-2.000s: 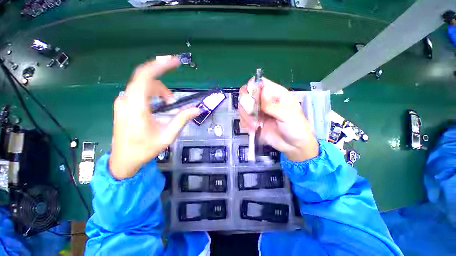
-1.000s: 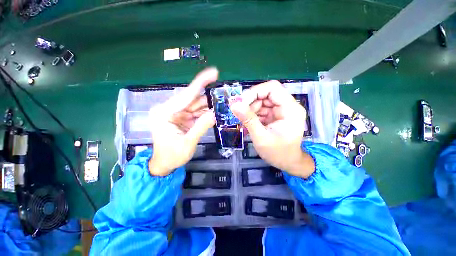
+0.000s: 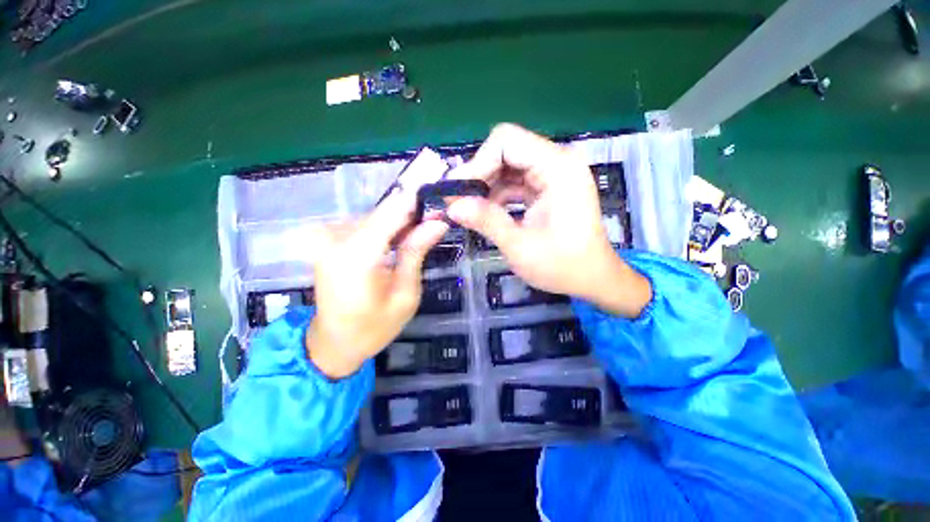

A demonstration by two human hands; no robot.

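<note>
A black phone housing [image 3: 455, 190] is held between my two hands above the tray, tilted so that mostly one dark end shows. A silvery-white part shows at its upper left; how it sits is partly hidden by my fingers. My left hand [image 3: 369, 275] grips the housing from the left and my right hand [image 3: 546, 219] grips it from the right. Below is the whitish blister tray [image 3: 296, 205], with black phone housings [image 3: 424, 356] lying in its lower pockets. Pockets at its upper left hold no housing.
Board-and-screen assemblies [image 3: 716, 229] lie piled right of the tray. A board with a white part [image 3: 367, 84] lies beyond it. A part-built phone [image 3: 877, 209] is at the right, under a grey slanting post [image 3: 770, 66]. A cooling fan [image 3: 99, 428] and cables are at the left.
Two seconds ago my hands were apart; one second ago they held the housing with its blue board and screen facing up. Now the housing is tipped, and board and screen are mostly out of sight.
</note>
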